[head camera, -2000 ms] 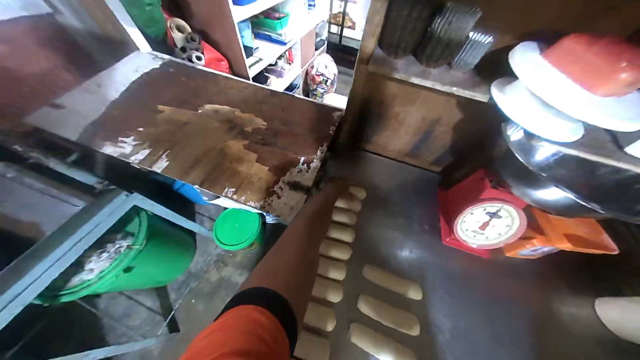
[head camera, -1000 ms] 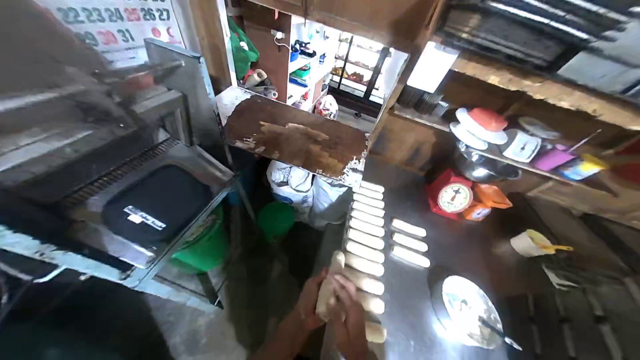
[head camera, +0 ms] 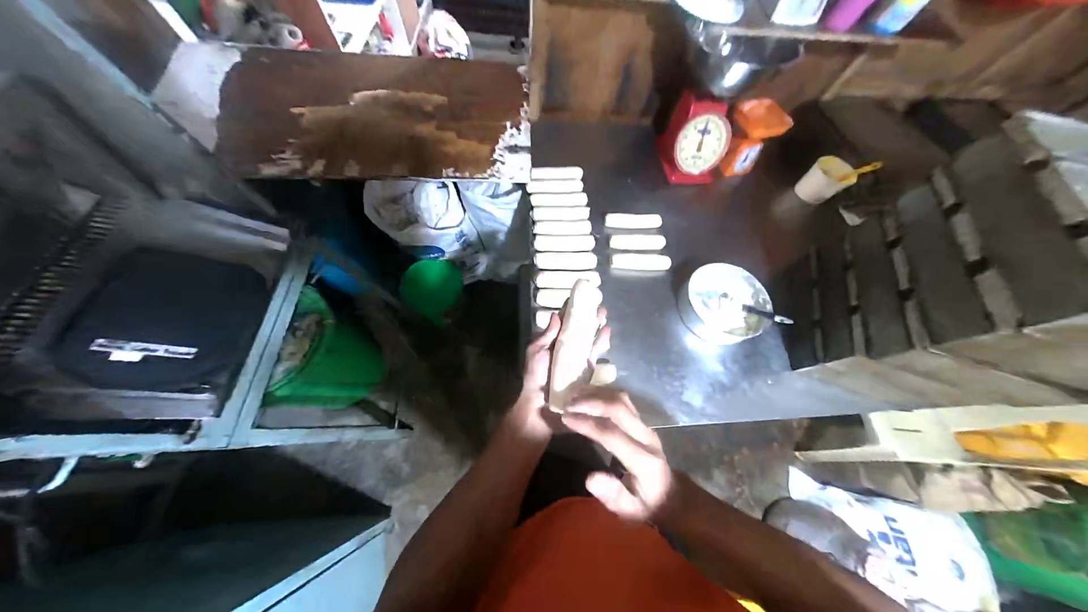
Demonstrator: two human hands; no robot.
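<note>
A long roll of pale dough (head camera: 575,344) lies along my left hand (head camera: 540,365), whose fingers cup it from below. My right hand (head camera: 625,442) is at the roll's lower end, fingers bent and apart, the fingertips close to or touching the dough. Beyond my hands, a column of dough sticks (head camera: 564,243) runs along the left edge of the metal table (head camera: 654,365). Three more dough sticks (head camera: 640,262) lie to their right. Another dough piece (head camera: 603,373) shows just behind my right hand, partly hidden.
On the table stand a metal bowl (head camera: 727,302) with a pale mixture and a utensil, a red dial scale (head camera: 695,140), and a cup (head camera: 823,180) with a yellow handle sticking out. Dark trays (head camera: 935,255) line the right. A green bin (head camera: 327,357) is under the rack at left.
Two seconds ago one arm reached over the dough column; a second ago both hands were together on a dough piece. Now the roll rests in my left hand, with my right hand's fingers more spread.
</note>
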